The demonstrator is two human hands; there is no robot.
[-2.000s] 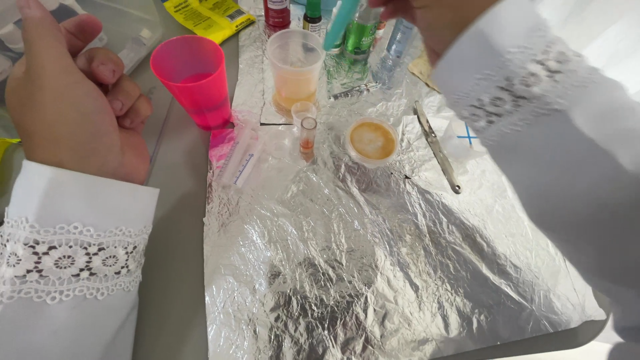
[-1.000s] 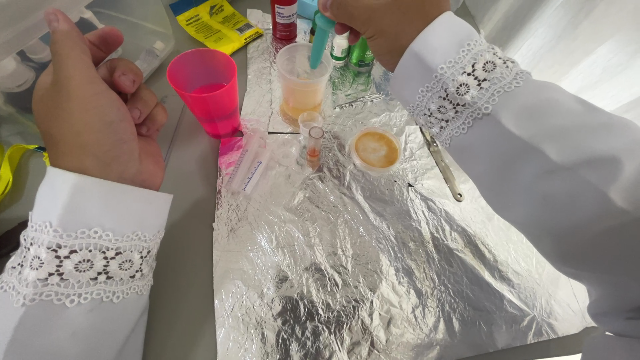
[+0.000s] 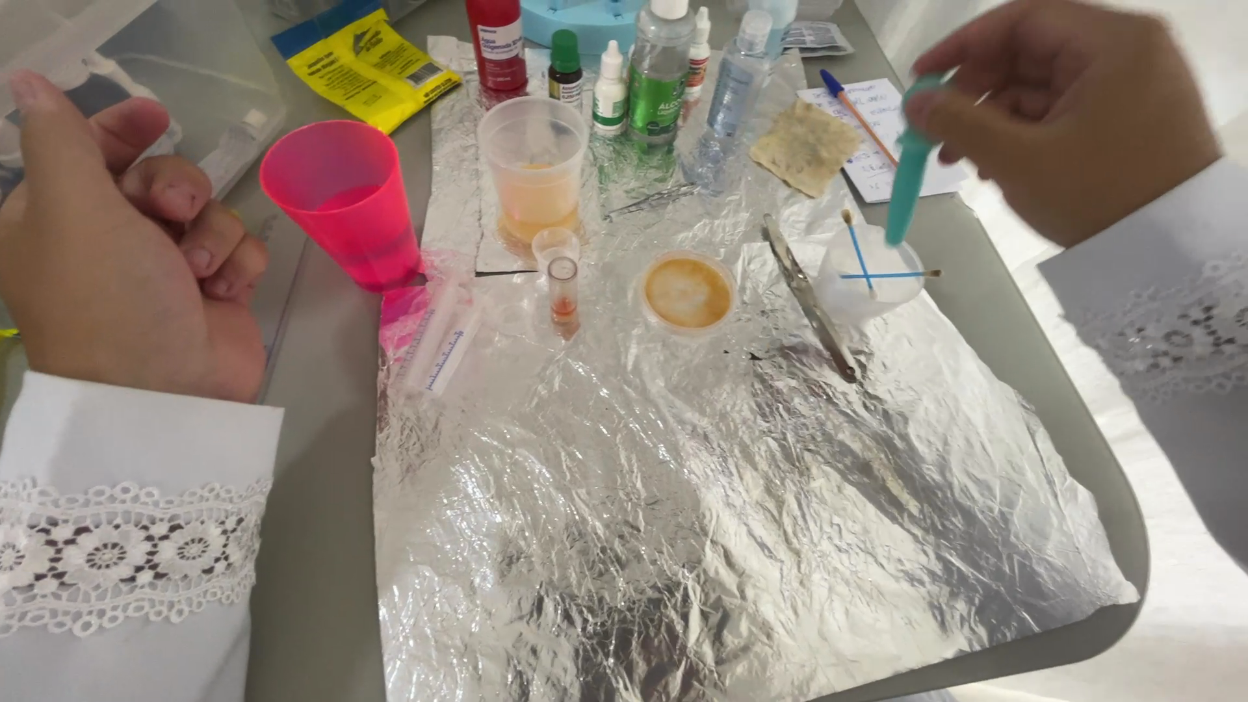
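My right hand [image 3: 1063, 117] pinches a teal plastic dropper-like tool [image 3: 909, 180], tip down over a whitish round container [image 3: 871, 268] with two blue sticks lying crossed on it. Palm up at the left, my left hand [image 3: 127, 244] has its fingers loosely curled and holds nothing; a pink plastic cup [image 3: 341, 205] stands nearest it. A clear cup [image 3: 534, 180] contains amber liquid. In front of it a small open tube [image 3: 563, 292] has a little reddish liquid at the bottom. A shallow round dish [image 3: 688, 292] holds something orange-brown. Metal tweezers [image 3: 809, 297] lie between dish and container.
Aluminium foil [image 3: 585, 507] covers much of the grey table [image 3: 322, 546]. Bottles stand at the back, among them a red one [image 3: 497, 49] and a green-labelled one [image 3: 658, 88]. A yellow packet [image 3: 366, 63], clear plastic box [image 3: 224, 88], brownish square [image 3: 805, 146] and pen on paper [image 3: 858, 117] lie around.
My right hand has moved with the teal tool from above the clear cup, where it was a second ago, rightward to the whitish container. My left hand keeps much the same pose.
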